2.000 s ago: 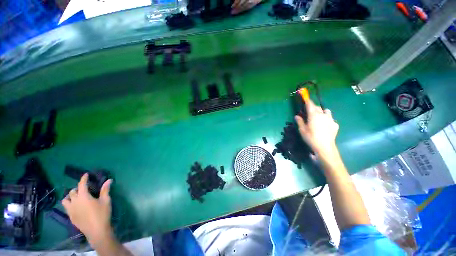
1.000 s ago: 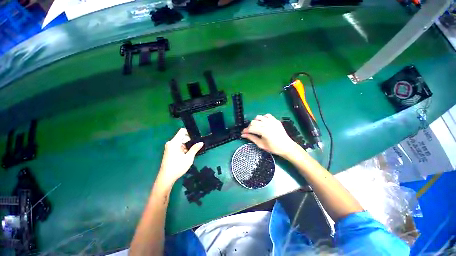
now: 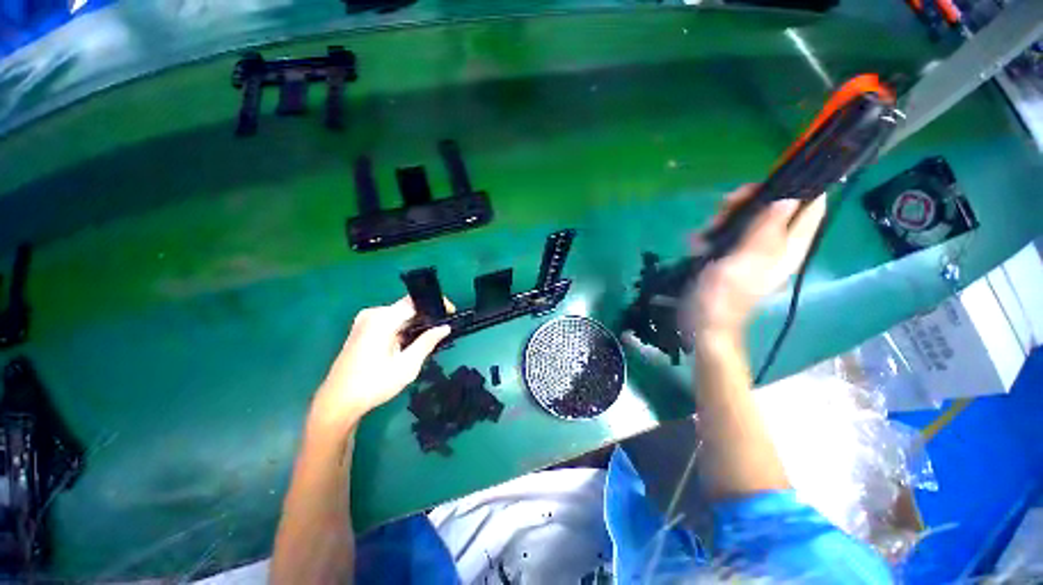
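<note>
My left hand (image 3: 383,360) grips the left end of a black three-pronged frame (image 3: 492,311), its prongs pointing up and away from me. My right hand (image 3: 755,269) is closed around the black and orange electric screwdriver (image 3: 818,149), which is raised and slightly blurred, its orange rear up to the right; its tip cannot be made out. The round screw dish (image 3: 574,368) sits just below the frame's right end, dark screws on its right side. One heap of small black pieces (image 3: 454,408) lies left of the dish; another heap (image 3: 658,309) lies right of it, partly behind my right hand.
Two more black frames lie farther back, one in the middle (image 3: 420,219) and one at upper left (image 3: 295,78). Black parts (image 3: 29,457) are at the left edge. A metal post (image 3: 972,74) and a cooling fan (image 3: 918,208) stand at right, above clear plastic bags (image 3: 841,446) and a carton (image 3: 961,343).
My right hand has let go of the frame and picked up the screwdriver from the bench. My left hand still holds the frame. The frames behind appear farther left.
</note>
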